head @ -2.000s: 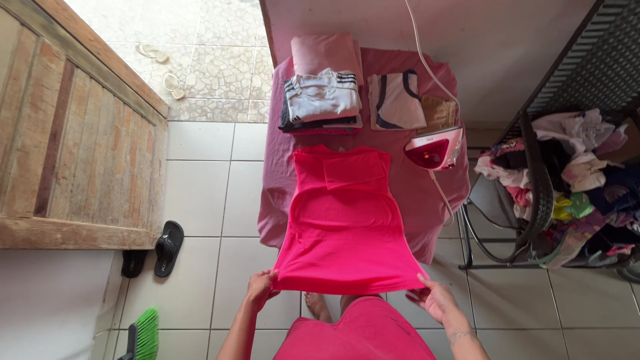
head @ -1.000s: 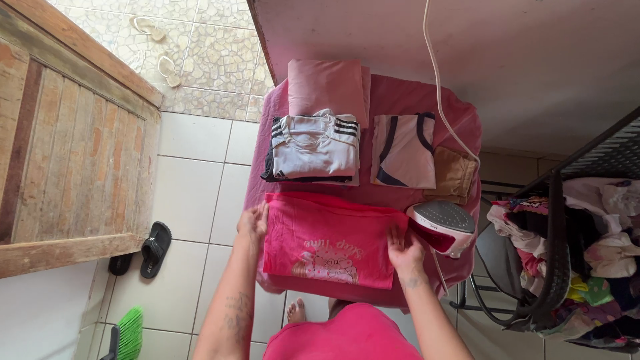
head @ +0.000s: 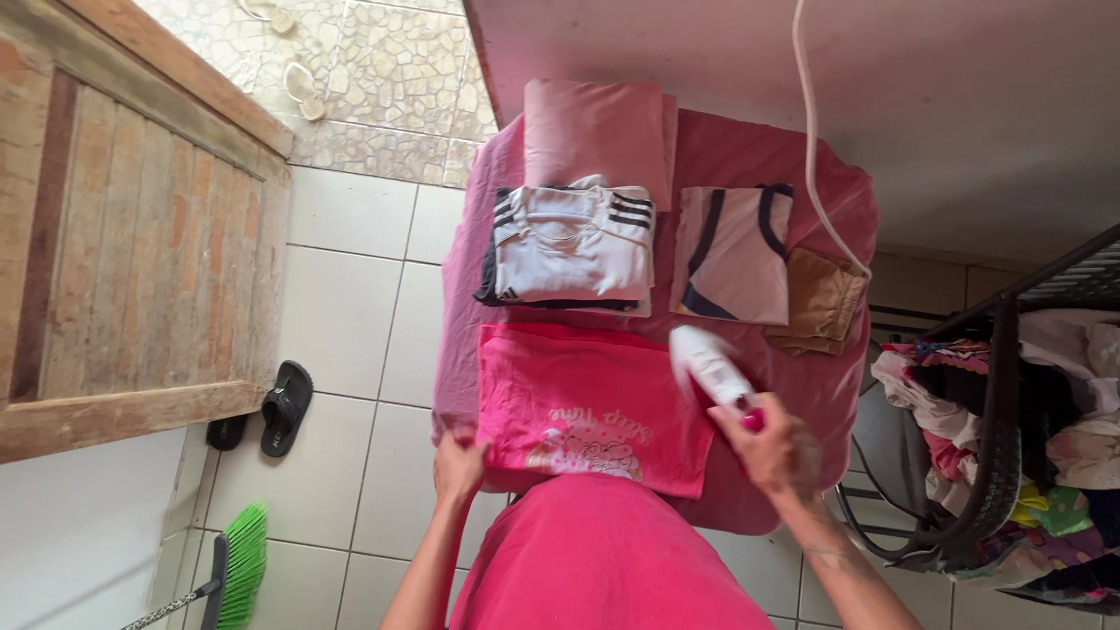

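Note:
A bright pink printed garment (head: pixel 586 394) lies folded flat near the front of the cloth-covered table (head: pixel 468 297). At its lower left corner is my left hand (head: pixel 459 464), fingers touching the fabric edge; whether they pinch it is unclear. My right hand (head: pixel 774 446) grips the handle of a white and pink clothes iron (head: pixel 713 367), blurred, at the garment's right edge. Behind the garment sits a stack of folded clothes topped by a white shirt with black stripes (head: pixel 573 249). A folded light pink garment with navy trim (head: pixel 735 258) lies right of the stack.
Tan folded shorts (head: pixel 818 302) and folded pink fabric (head: pixel 595 131) are on the table. The iron's cord (head: pixel 809 149) hangs along the right. A chair (head: pixel 1002 411) piled with clothes stands at right; a wooden door (head: pixel 144 236), black slippers (head: pixel 287 407) and a green broom (head: pixel 242 560) are at left.
The pink garment was held spread out, then lay folded under both hands. My right hand has let go of it and taken hold of the iron, which stood at the right; my left hand has moved toward me.

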